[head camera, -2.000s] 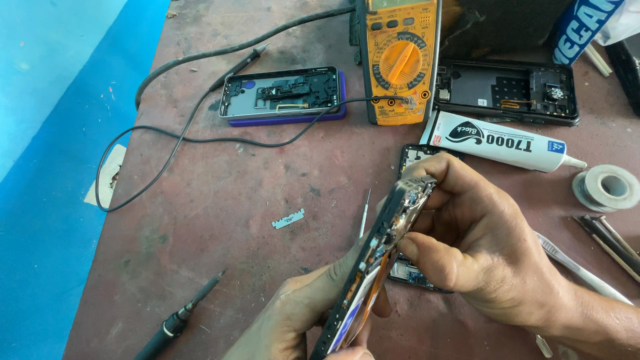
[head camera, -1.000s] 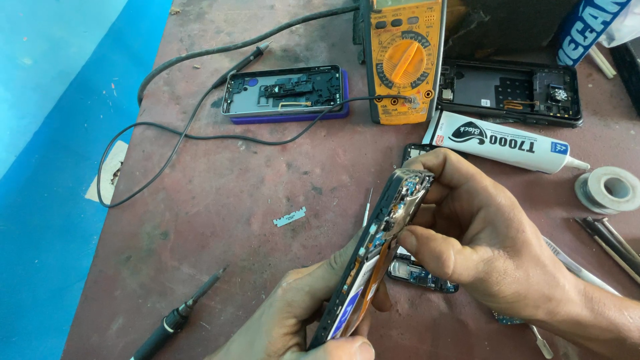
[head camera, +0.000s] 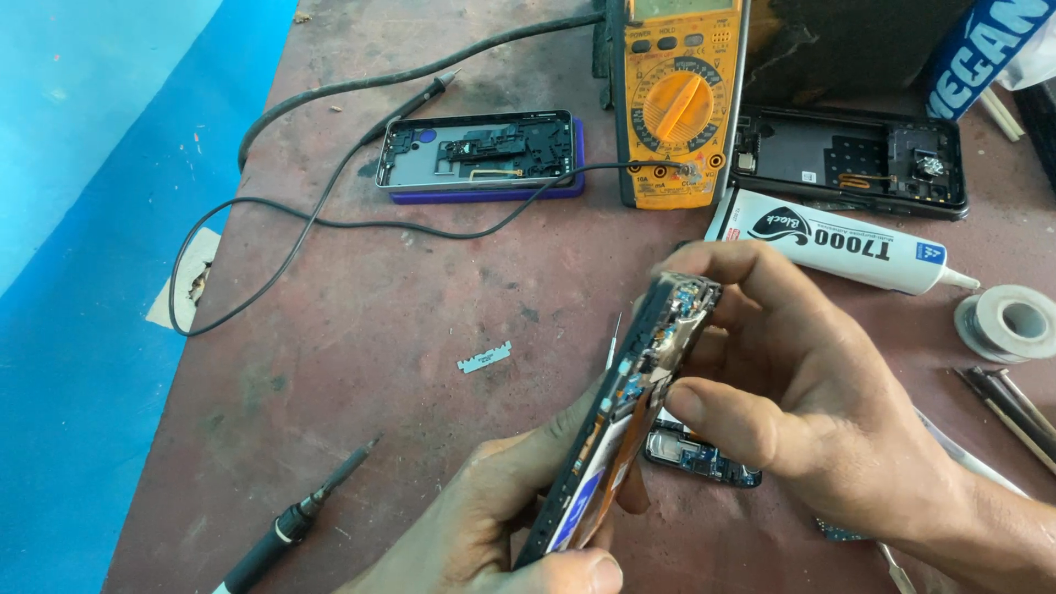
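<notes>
An opened smartphone (head camera: 610, 421) is held tilted on edge, its circuit board, battery and an orange flex cable showing along the near side. My left hand (head camera: 511, 503) grips its lower end, thumb at the front and fingers behind. Around the upper end my right hand (head camera: 792, 388) curls its fingers, with the thumb tip against the phone's inner side by the board. Partly hidden beneath both lies another opened phone (head camera: 701, 458) with a bare board. A thin pointed tool (head camera: 613, 342) shows just behind the held phone.
A yellow multimeter (head camera: 676, 107) with a black probe (head camera: 421, 97) lies at the back between two opened phone housings (head camera: 495, 153). A T7000 glue tube (head camera: 841, 239) and solder spool (head camera: 1011, 322) are at the right. A soldering iron (head camera: 289, 524) lies front left, a small metal plate (head camera: 485, 357) mid-table.
The held phone has turned slightly, so more of its board and battery side shows than two seconds ago. Both hands have kept their hold on it.
</notes>
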